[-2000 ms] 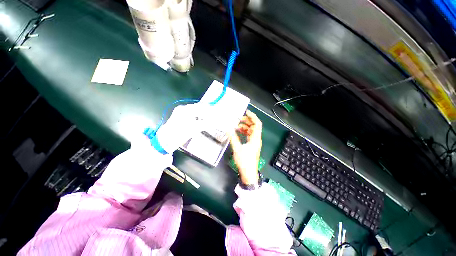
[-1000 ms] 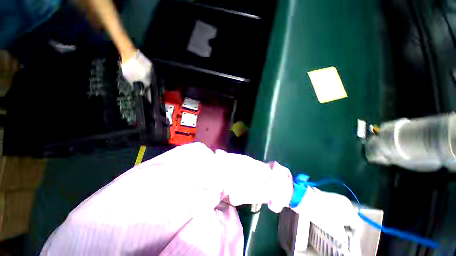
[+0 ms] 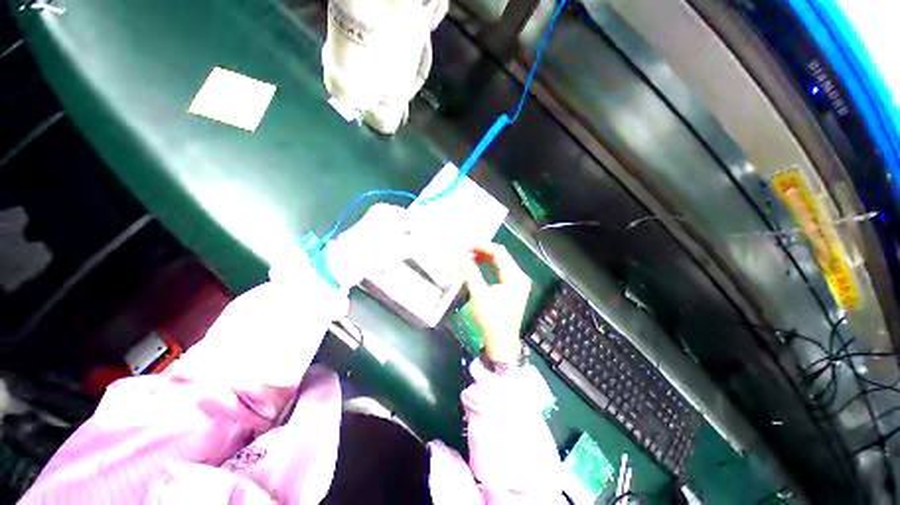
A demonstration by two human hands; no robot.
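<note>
A white box (image 3: 403, 299) is at the middle of the view, above the dark green bench mat. A pale flap or sheet (image 3: 472, 209) stands out at its far side. My left hand (image 3: 363, 245), in a white glove with a blue wrist band, holds the box at its left side. My right hand (image 3: 499, 294), bare with a dark band at the wrist, is at the box's right edge with bent fingers. A reddish spot shows by its fingertips; whether it grips anything is unclear. A green circuit board (image 3: 468, 327) lies partly hidden beside the right hand.
A black keyboard (image 3: 617, 380) lies right of my right hand. Another green board (image 3: 589, 464) and pale sticks (image 3: 624, 477) are at the lower right. A yellowish card (image 3: 233, 98) and white cylindrical holders (image 3: 380, 59) are farther back. A blue coiled cord (image 3: 484, 144) crosses over the bench.
The view has swung back from the left side to the bench. The other person's gloved hand and black tray are out of view. My right hand and the keyboard show again.
</note>
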